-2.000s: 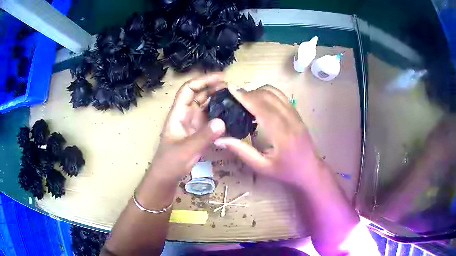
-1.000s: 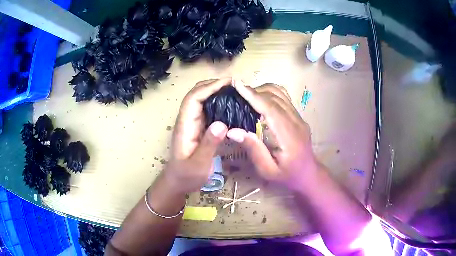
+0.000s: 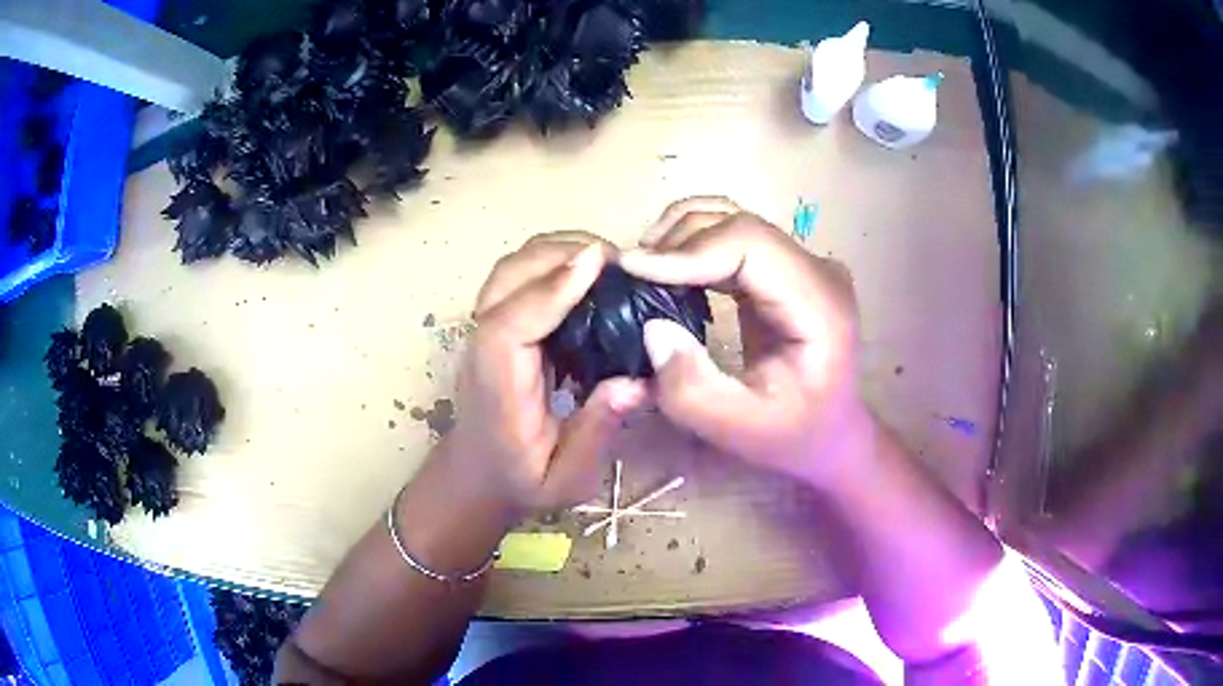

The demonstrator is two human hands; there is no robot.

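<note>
A black, glossy, spiky hair piece (image 3: 620, 324) is held between both hands above the middle of the cardboard sheet (image 3: 322, 349). My left hand (image 3: 537, 355) wraps its left side, with the thumb below it. My right hand (image 3: 765, 349) grips its right side, with the thumb pressed on its front face. Whether it is one part or two pressed together cannot be told. Several cotton swabs (image 3: 620, 511) lie crossed below the hands. The glue dish is almost wholly hidden behind my left hand.
A large heap of black spiky pieces (image 3: 302, 134) lies at the far edge, a smaller cluster (image 3: 128, 416) at left. Two white bottles (image 3: 896, 110) stand far right. A yellow strip (image 3: 533, 551) lies near the front edge. A blue crate (image 3: 94, 201) is far left.
The hands turned the black piece and shifted their grip; the right thumb moved from its lower edge onto its front face. The view has shifted slightly.
</note>
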